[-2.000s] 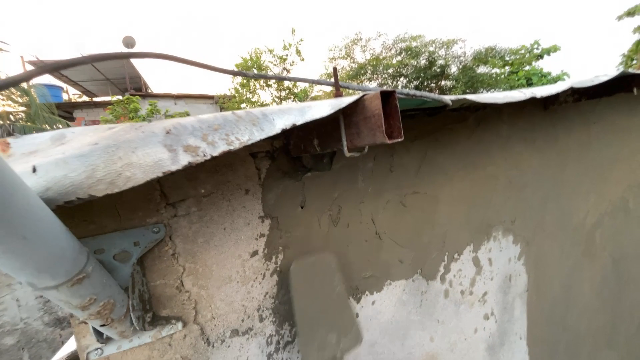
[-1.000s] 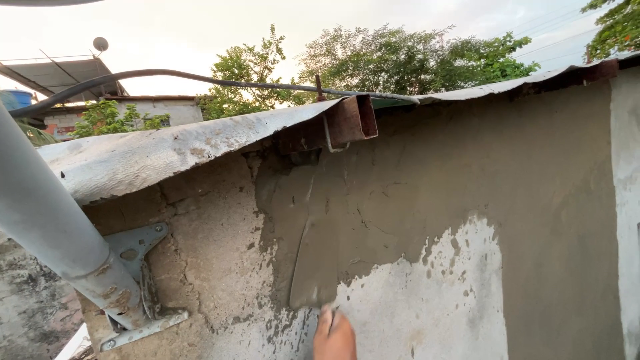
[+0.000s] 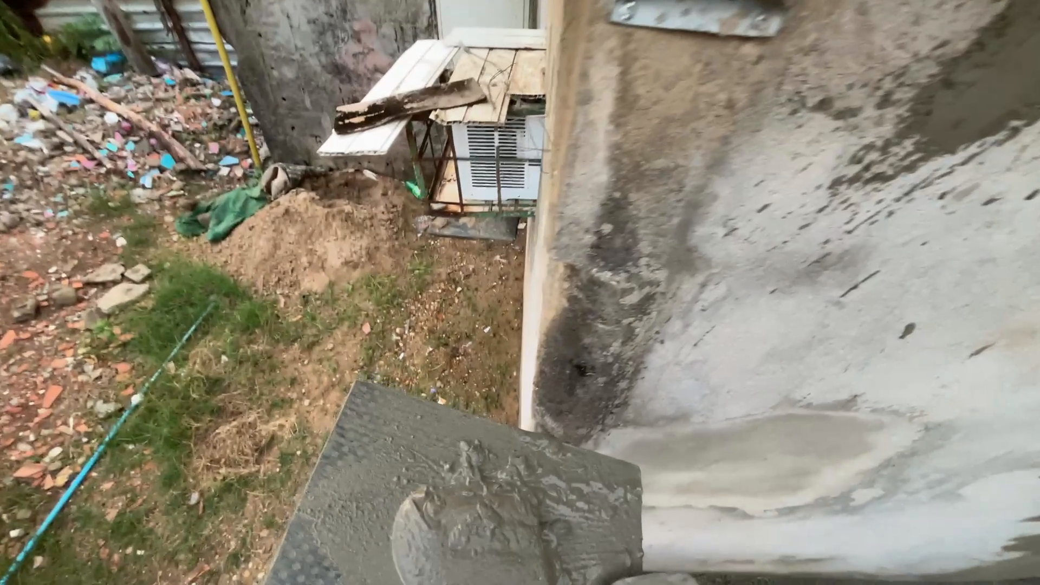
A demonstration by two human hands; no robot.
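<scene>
A dark flat mortar board (image 3: pixel 341 479) reaches up from the bottom edge, close to the wall's foot. Wet grey mortar (image 3: pixel 496 520) lies heaped and smeared on it. At the bottom edge, right of the heap, a small part of a rounded grey thing shows, too little to name. The wall (image 3: pixel 812 325) fills the right side, with pale bare areas and darker grey mortar at the upper right. Neither my left hand nor my right hand is in view, so what they hold is hidden.
A metal bracket (image 3: pixel 699 15) juts from the wall above. Beyond the wall's corner stands a caged air conditioner (image 3: pixel 497 162) under white panels (image 3: pixel 390 97). A sand heap (image 3: pixel 317 240), green cloth (image 3: pixel 231 213), rubble, litter and a blue-green rope (image 3: pixel 114 435) lie on the ground.
The view has swung down from the roof edge to the ground. A hand at the wall's fresh mortar one second ago is out of view; the mortar board has come into view.
</scene>
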